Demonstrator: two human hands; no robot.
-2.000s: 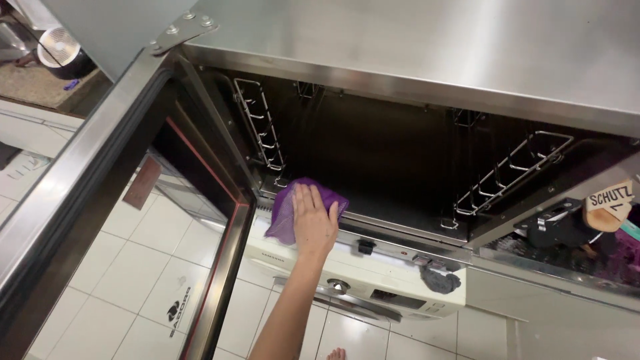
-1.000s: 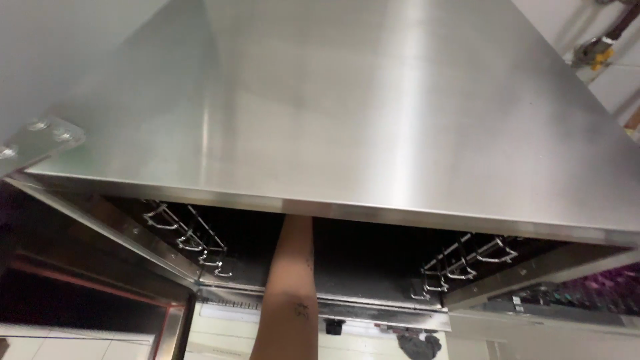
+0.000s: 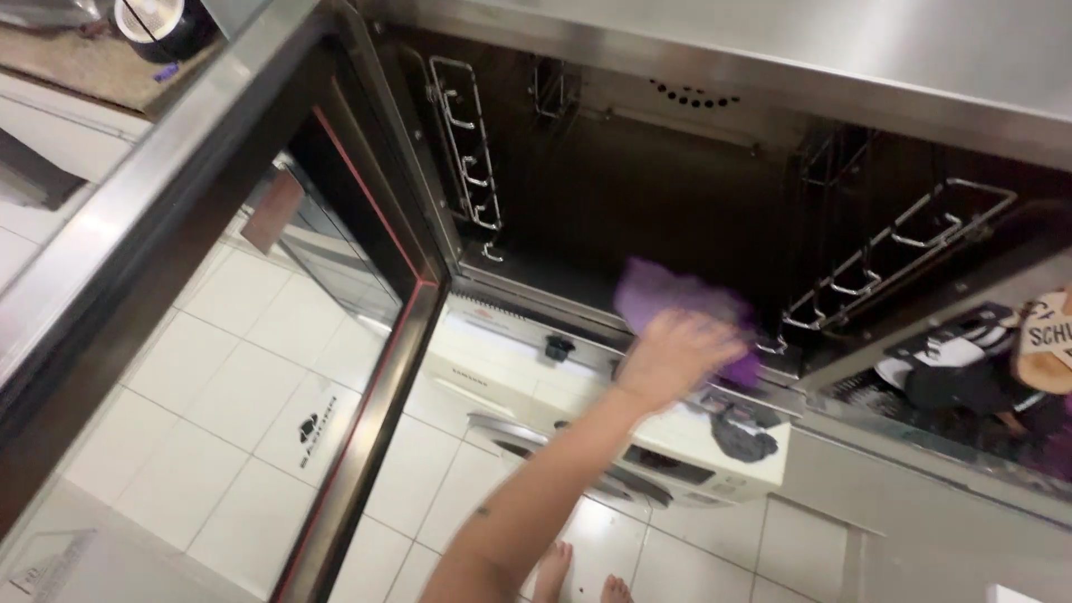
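My left hand (image 3: 682, 356) holds a purple cloth (image 3: 682, 301) at the right part of the oven's front lower edge. The cloth spreads beneath and beyond my fingers, partly over the dark cavity floor; hand and cloth are blurred. Around them is a stainless steel oven (image 3: 837, 75) with a dark cavity. Wire side racks stand inside it, one at the left (image 3: 469, 151) and one at the right (image 3: 909, 243). Its glass door (image 3: 368, 452) hangs wide open on the left. My right hand is out of view.
Below the oven's front edge stands a white front-loading washing machine (image 3: 519, 402) with a dark grey crumpled item (image 3: 741, 435) on top. Bare feet (image 3: 553, 569) are on the tiled floor. At upper left is a countertop (image 3: 67, 63) with a pot (image 3: 159, 25); several items lie at far right.
Two seconds ago my hand and the cloth were at the left of the oven's front edge. One second ago the forearm reached deep inside, hand hidden. Now they are at the right front; the view has shifted.
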